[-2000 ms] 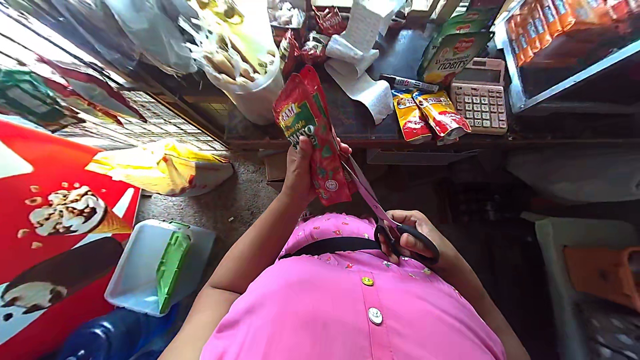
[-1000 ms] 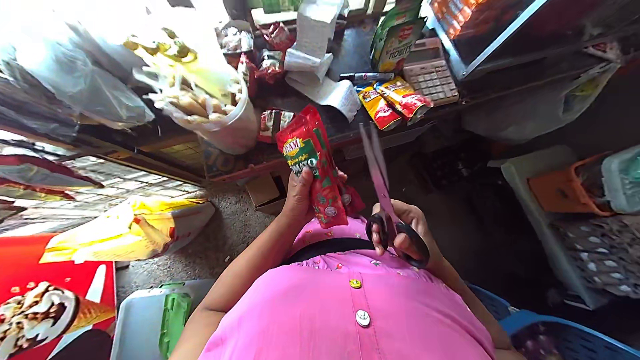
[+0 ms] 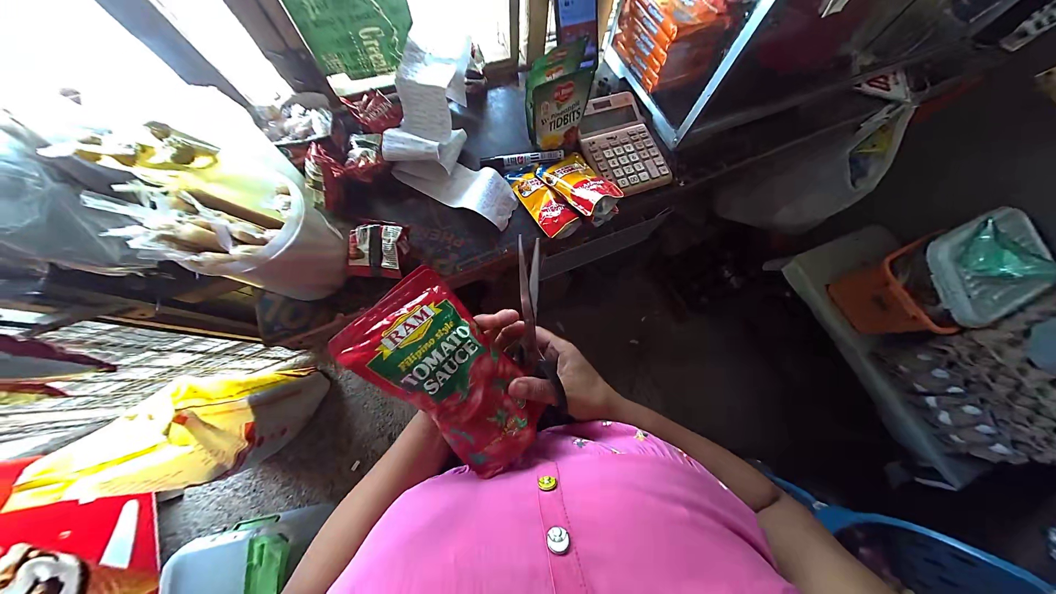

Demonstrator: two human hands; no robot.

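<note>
A red tomato sauce pouch [image 3: 450, 371] is held tilted in front of my chest, its printed face toward me. My right hand [image 3: 569, 371] grips black-handled scissors [image 3: 529, 289], blades pointing up and slightly apart, and its thumb lies on the pouch's right edge. Behind the pouch is my left hand, hidden; only the wrist [image 3: 429, 437] shows below the pouch, so its grip cannot be seen. The pink buttoned top [image 3: 495, 536] is right under the pouch's lower end.
On the dark counter [image 3: 487, 132] lie yellow-red pouches [image 3: 569, 194], a calculator [image 3: 623, 148], a marker [image 3: 521, 159], a paper strip [image 3: 470, 190] and small red packets [image 3: 378, 249]. A white bucket [image 3: 305, 256] of bagged goods stands left. An orange container [image 3: 879, 293] is at right.
The scissors and my right hand have come up against the pouch, which stood apart from them in my left hand. The pouch has turned its broad face toward me, and my left hand is now behind it.
</note>
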